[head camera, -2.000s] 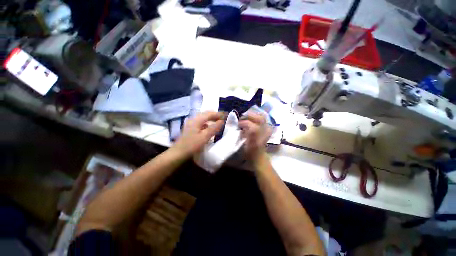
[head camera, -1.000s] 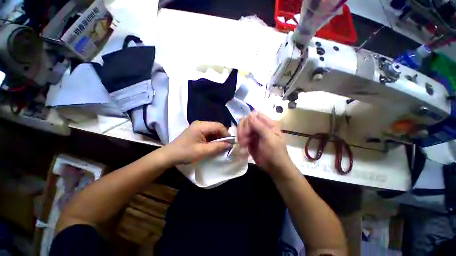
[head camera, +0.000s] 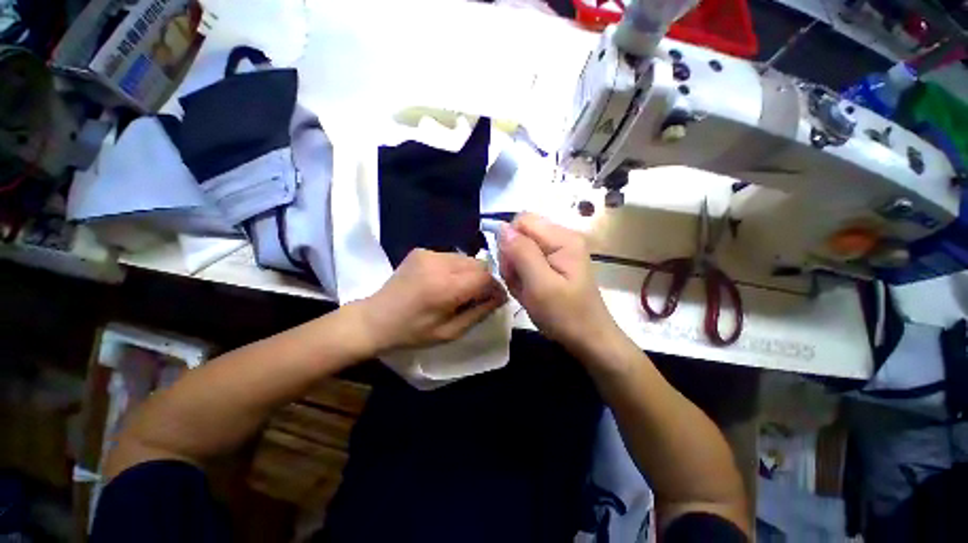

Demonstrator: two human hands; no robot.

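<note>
My left hand (head camera: 441, 300) pinches the edge of a white cloth piece (head camera: 464, 355) that hangs over the table's front edge. My right hand (head camera: 550, 278) is close beside it, with thumb and finger closed on a small pale edge of the garment piece. A dark navy panel (head camera: 430, 196) lies just beyond my hands, with pale grey-blue cloth (head camera: 512, 191) to its right. The fingers hide the exact spot they hold. The sewing machine's needle area is to the right of the cloth, and the cloth is not under it.
The sewing machine (head camera: 732, 122) stands at the right. Red-handled scissors (head camera: 694, 283) lie under its arm. More grey-blue and navy garment pieces (head camera: 242, 138) are heaped at the left, near a printed box (head camera: 143, 48). A red basket (head camera: 713, 25) is behind the machine. An open box (head camera: 138, 366) is below left.
The white piece was lifted and folded between my hands; now it hangs lower and the navy panel lies spread out. My right fingers have closed on the pale edge. The camera view has shifted.
</note>
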